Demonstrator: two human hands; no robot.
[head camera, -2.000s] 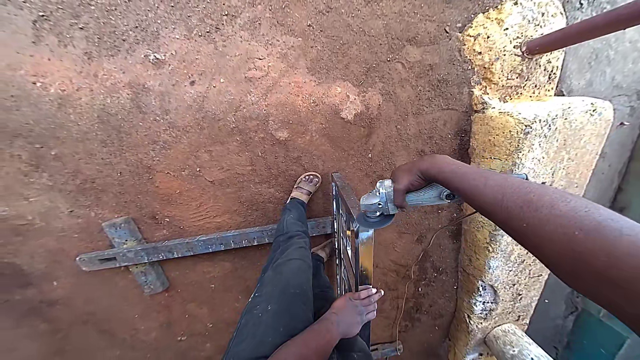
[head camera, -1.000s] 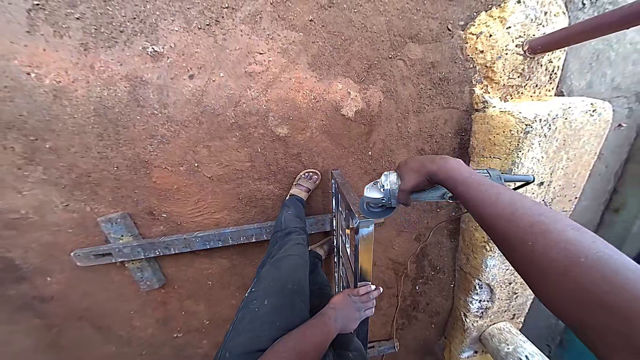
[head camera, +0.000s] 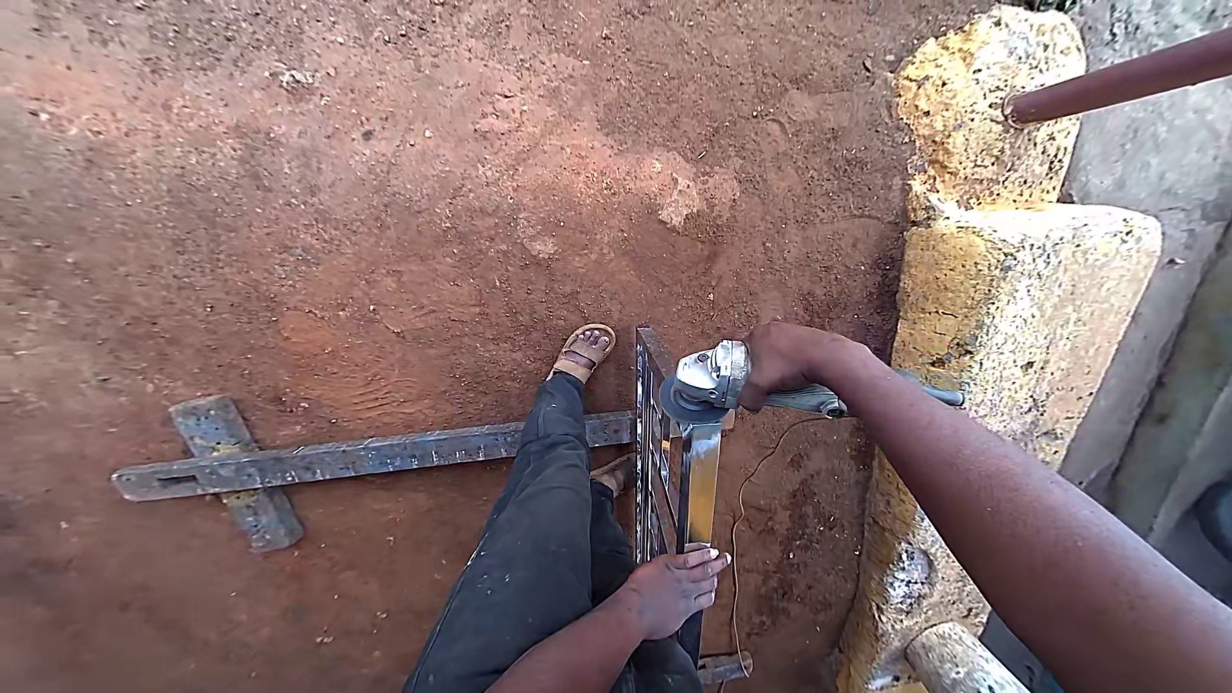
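Note:
My right hand (head camera: 782, 364) is wrapped around an angle grinder (head camera: 710, 375) near its metal gear head. The grinder's disc (head camera: 691, 402) lies at the far end of a shiny metal bar, touching it or just above. That bar belongs to an upright metal frame (head camera: 701, 486) with crossbars, standing beside my legs. Lower down, my left hand (head camera: 678, 589) grips the frame's top edge, its fingers lying over the bar. The grinder's body runs right, partly hidden by my right forearm.
A long metal beam (head camera: 366, 460) with a crosspiece (head camera: 274, 520) lies on the dirt to the left, passing behind my legs. Yellowish stone blocks (head camera: 1020, 289) line the right side, with a reddish pole (head camera: 1126, 77) above them. A thin cable (head camera: 739, 539) trails over the ground.
Between two seconds and one second ago, the grinder's rear end swung out from behind my right forearm. My left hand has stayed on the frame.

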